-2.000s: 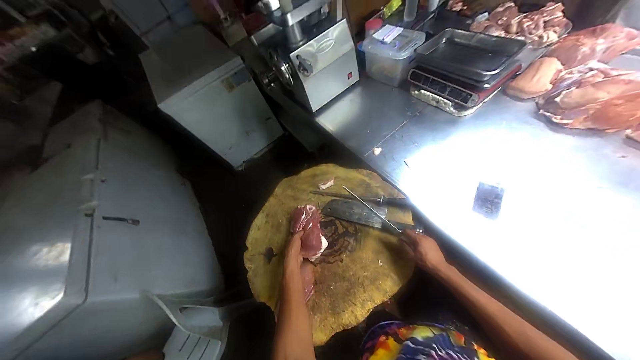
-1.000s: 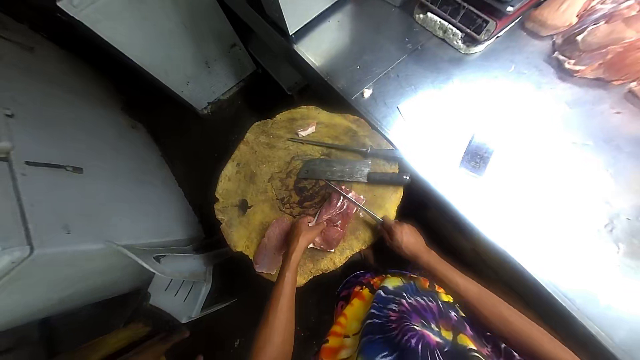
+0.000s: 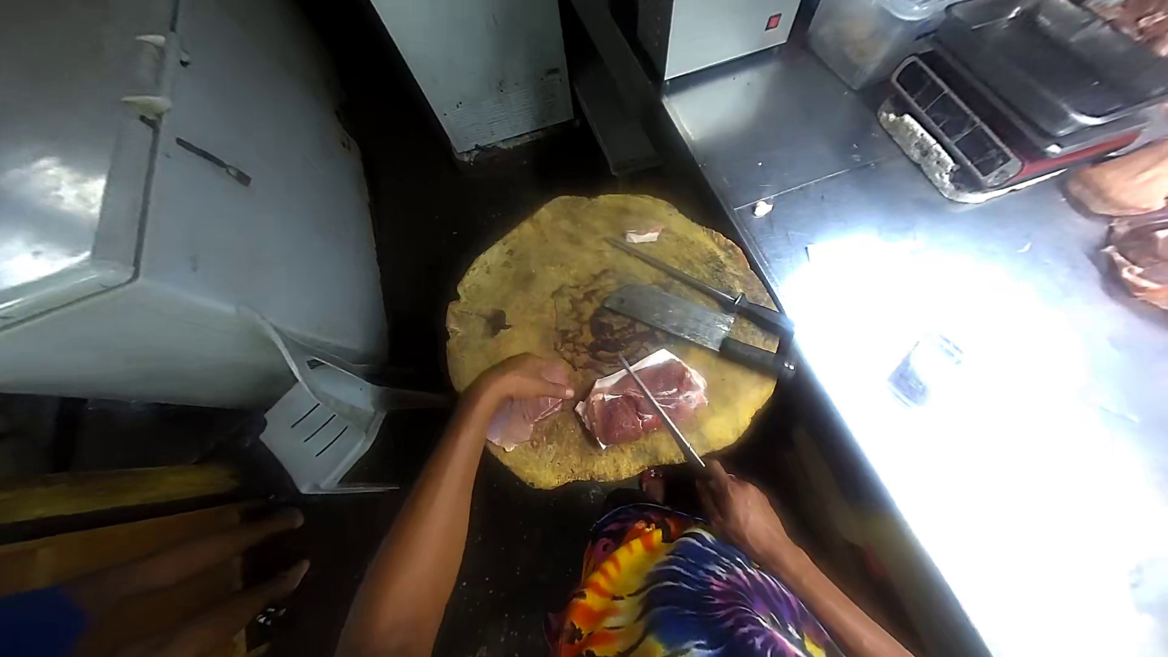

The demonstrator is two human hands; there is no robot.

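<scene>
A round wooden chopping block (image 3: 538, 265) holds a larger piece of raw meat (image 3: 630, 415) near its front edge. My left hand (image 3: 529, 379) is on a thinner meat piece (image 3: 516, 422) at the block's left front; whether the fingers grip it is hidden. In my right hand (image 3: 735, 502) is a narrow knife (image 3: 662, 411), its blade lying across the larger piece. Behind it rest a cleaver (image 3: 671, 315) and a sharpening steel (image 3: 675, 272), handles toward the counter. A small meat scrap (image 3: 642, 235) lies near the back edge.
At right stands a metal counter (image 3: 785, 137) with a scale (image 3: 967, 128), a plastic container (image 3: 849, 41) and raw meat (image 3: 1127, 187). A white plastic chair (image 3: 338, 429) and a large pale cabinet (image 3: 265, 228) are at left. Another person's legs (image 3: 182, 566) show at lower left.
My left hand has moved left, off the larger piece and onto the thinner one. The larger piece now lies flat under the knife blade. The view has shifted.
</scene>
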